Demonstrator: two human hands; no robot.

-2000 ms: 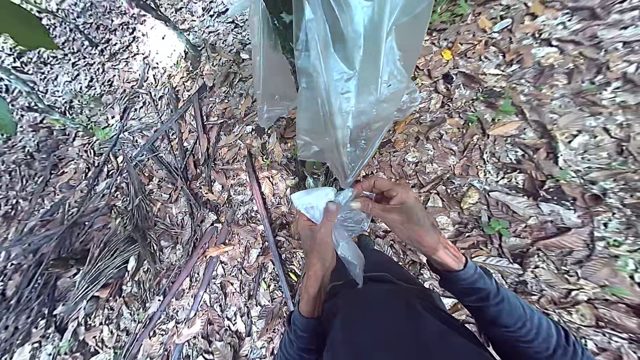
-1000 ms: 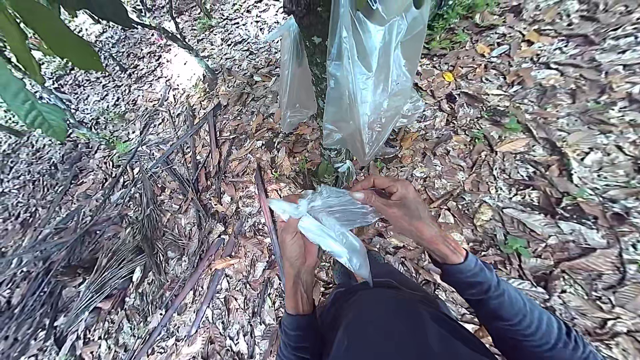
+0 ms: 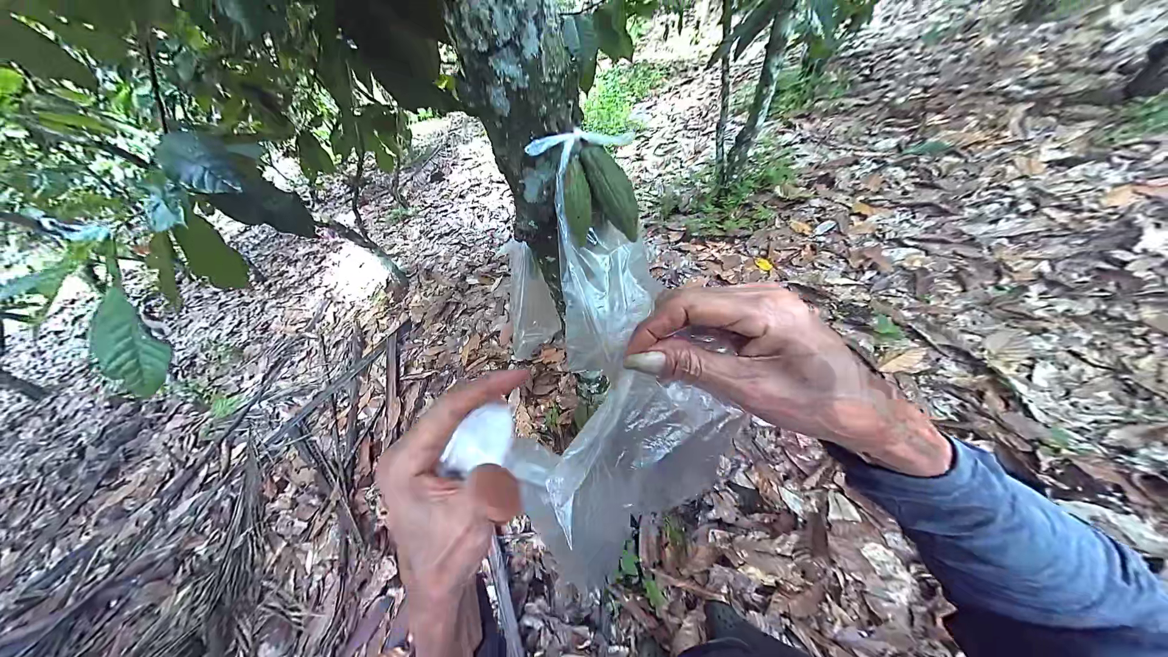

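My right hand (image 3: pixel 730 356) pinches the clear plastic bag (image 3: pixel 630 456) near its top between thumb and forefinger. At its left, my left hand (image 3: pixel 452 484) has thumb and forefinger apart around a bunched white part of the plastic (image 3: pixel 481 438); whether it grips this is unclear. Green cacao pods (image 3: pixel 610 190) hang at the trunk behind, under a white plastic tie (image 3: pixel 579 140). A clear plastic sleeve (image 3: pixel 598 287) hangs below the pods, and another plastic piece (image 3: pixel 531 301) hangs to its left.
A lichen-spotted tree trunk (image 3: pixel 516 73) rises ahead. Leafy branches (image 3: pixel 210 182) reach in from the left. Dry leaves (image 3: pixel 958 274) cover the ground, with dry fronds and sticks (image 3: pixel 246 538) at lower left. Thin stems (image 3: pixel 753 100) stand farther back.
The view has tilted up, bringing the pods and tie into sight. The plastic bunched between my hands a second ago now hangs spread from my right hand. My left thumb and forefinger have parted.
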